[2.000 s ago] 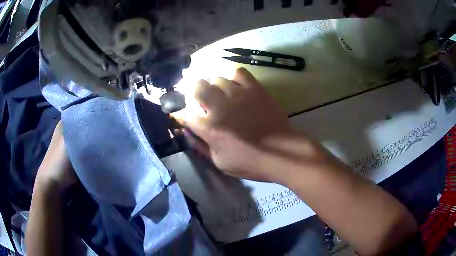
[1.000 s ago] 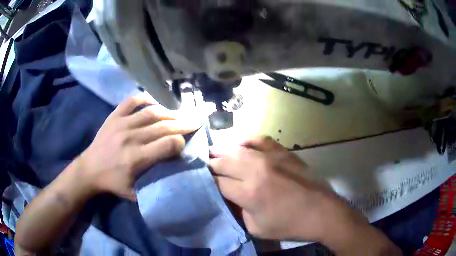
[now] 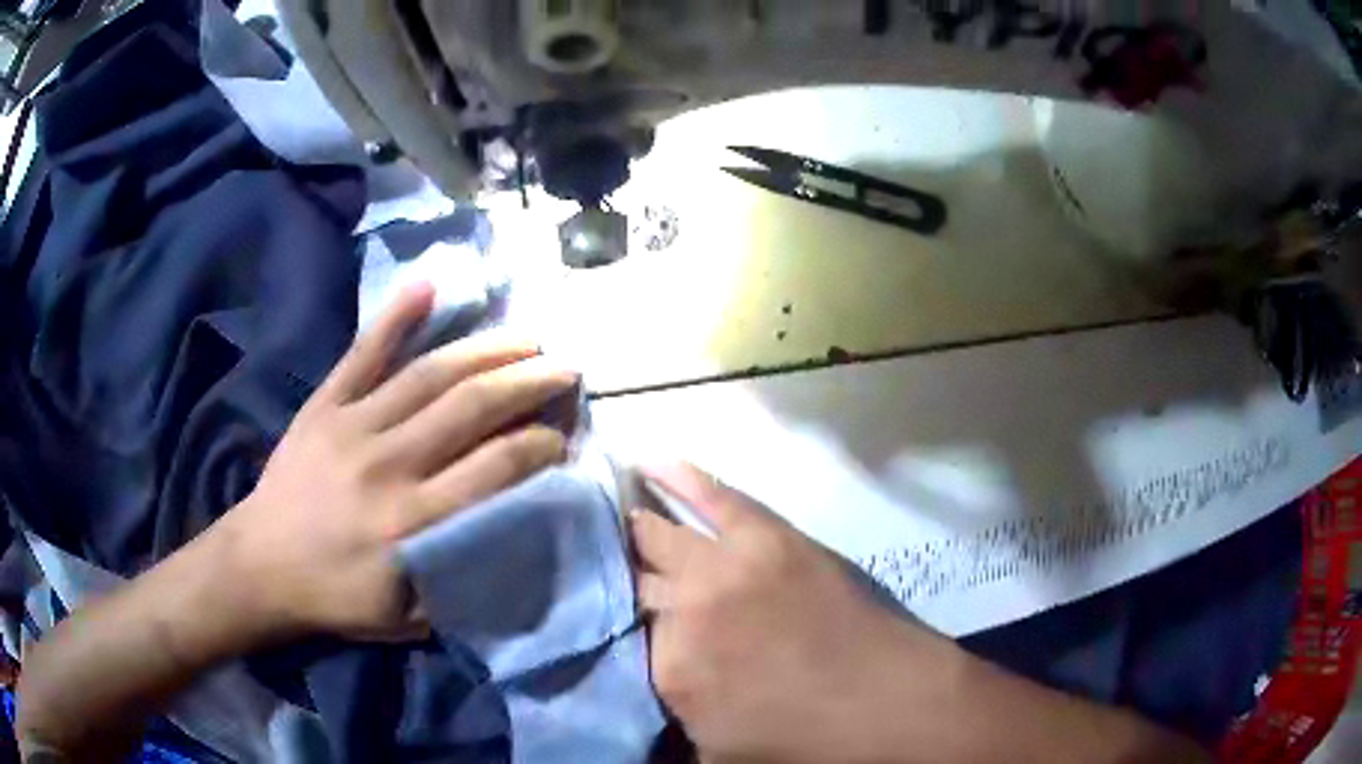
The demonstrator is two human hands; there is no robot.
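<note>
Light blue-grey fabric [image 3: 523, 575] lies in a strip from the presser foot area down to the table's front edge, attached beside navy fabric [image 3: 165, 314] bunched at the left. My left hand [image 3: 433, 448] lies flat on the pale strip, fingers spread, pressing it below the needle area. My right hand [image 3: 732, 582] pinches the strip's right edge between thumb and fingers, just right of my left fingertips. The sewing machine [image 3: 777, 52] spans the top. A silvery guard [image 3: 593, 236] stands right of the needle area, which glare partly hides.
Black thread snips [image 3: 837, 190] lie on the cream machine bed right of the guard. A dark gap line [image 3: 926, 346] runs right. Printed scale marks [image 3: 1105, 515] follow the white table's front edge. A red plastic basket [image 3: 1314, 627] is at the lower right.
The strip's edge and both hands sit slightly lower relative to the needle, showing bare bed between. My left fingers have spread. The view has shifted, with the machine higher in the picture.
</note>
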